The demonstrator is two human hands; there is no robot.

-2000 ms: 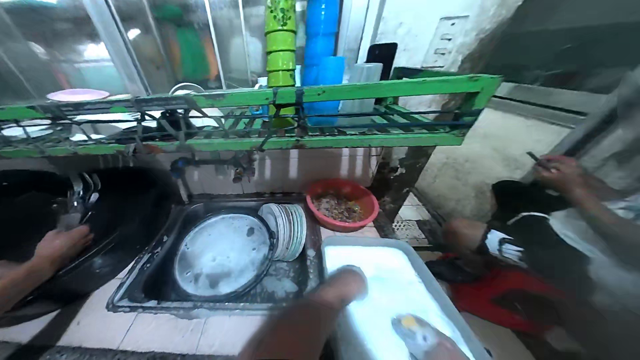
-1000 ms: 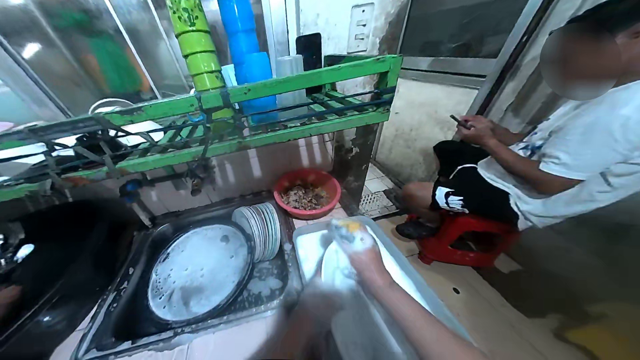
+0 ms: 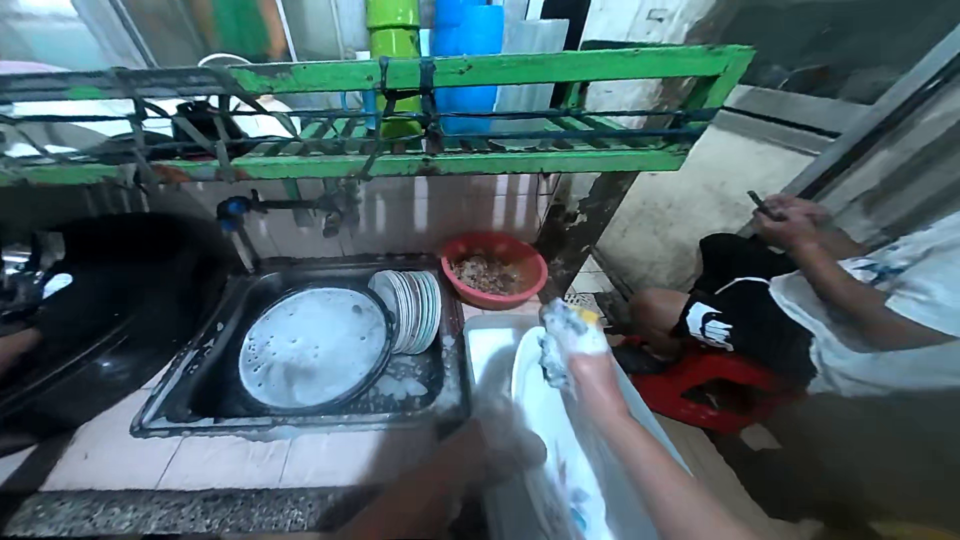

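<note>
Foam covers my right hand (image 3: 592, 367), which is closed around a soapy scrubbing pad (image 3: 562, 337) with a yellow part. The pad lies against the upper part of a white plate (image 3: 551, 420), tilted over a rectangular pale plastic tub (image 3: 487, 330). Blurred by motion, my left hand (image 3: 514, 442) grips the plate's left side, its thumb over the face. Left of the tub is a metal sink (image 3: 300, 431), holding a round pan of foamy water (image 3: 315, 345) and a stack of plates (image 3: 412, 311) standing on edge.
A red bowl of food scraps (image 3: 491, 300) sits behind the tub. Above the sink runs a green rack (image 3: 555, 67) with cups. A large black wok (image 3: 112, 337) stands left, a co-worker's hand (image 3: 15, 349) by it. At right, a person sits on a red stool (image 3: 705, 382).
My right hand with the pad, low over the tub two seconds ago, is now higher, against the plate. The plate is steeper than one second ago. The view has swung right and back.
</note>
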